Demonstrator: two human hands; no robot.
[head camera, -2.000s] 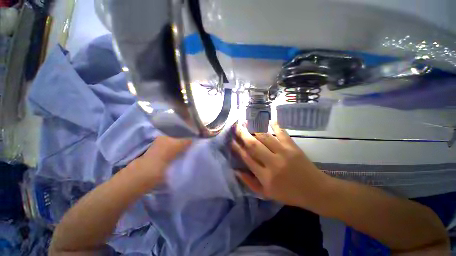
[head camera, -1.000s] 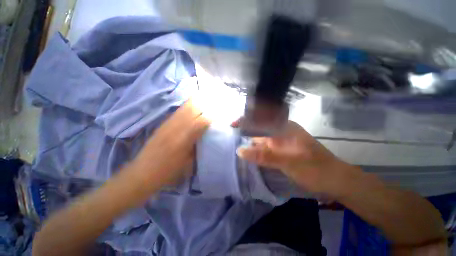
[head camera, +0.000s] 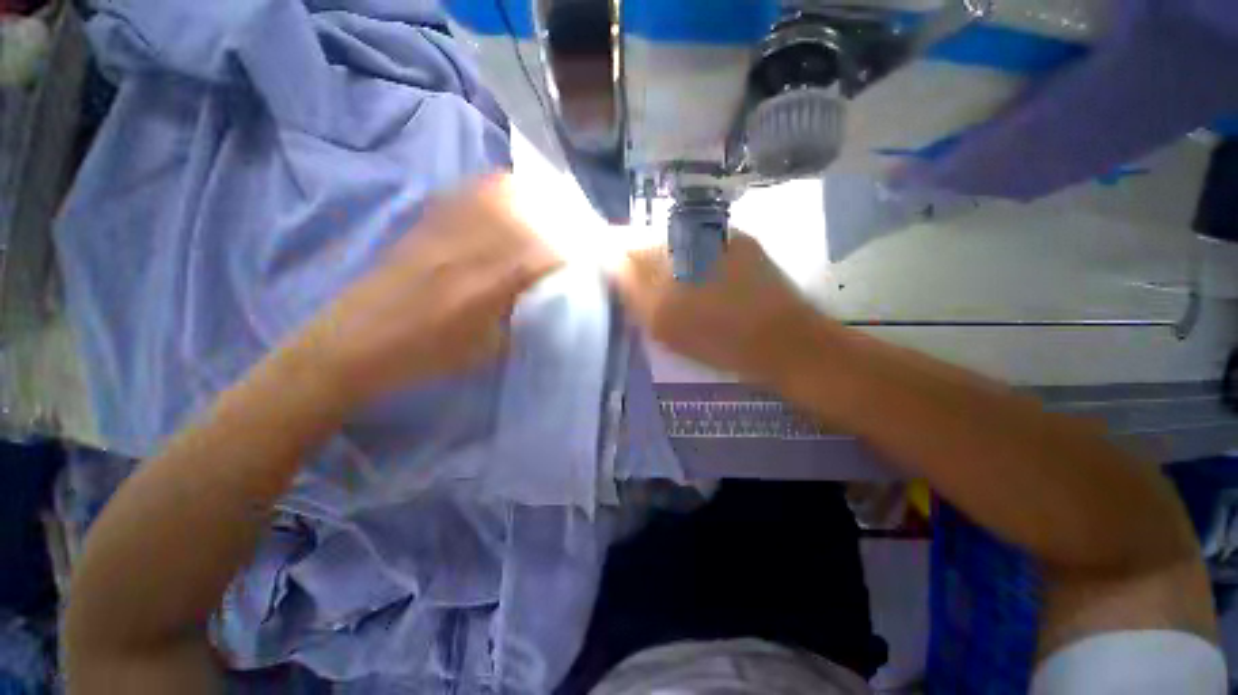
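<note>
The blue-grey garment (head camera: 258, 258) lies in a large heap left of the needle and hangs over the table's front edge. A narrow folded band (head camera: 557, 394) of the same cloth runs from the bright needle area towards me. My left hand (head camera: 462, 278) is blurred and lies on the cloth at the band's left side, holding it near the needle. My right hand (head camera: 713, 306) is at the band's right edge, below the grey cylindrical fitting (head camera: 698, 238), its fingers partly hidden by glare. The presser foot is lost in the bright light.
The machine head (head camera: 692, 109) spans the top, with a ribbed knob (head camera: 797, 132) and a purple cloth strip (head camera: 1086, 102). A pale scrap (head camera: 869, 217) lies right of the needle. A thin rod (head camera: 1005, 325) and a scale (head camera: 740, 418) cross the table. A blue basket (head camera: 984, 597) is below right.
The view has shifted, so the machine head sits higher. The glossy curved part no longer covers the needle area. The band now lies straighter towards me, with both hands close beside the needle.
</note>
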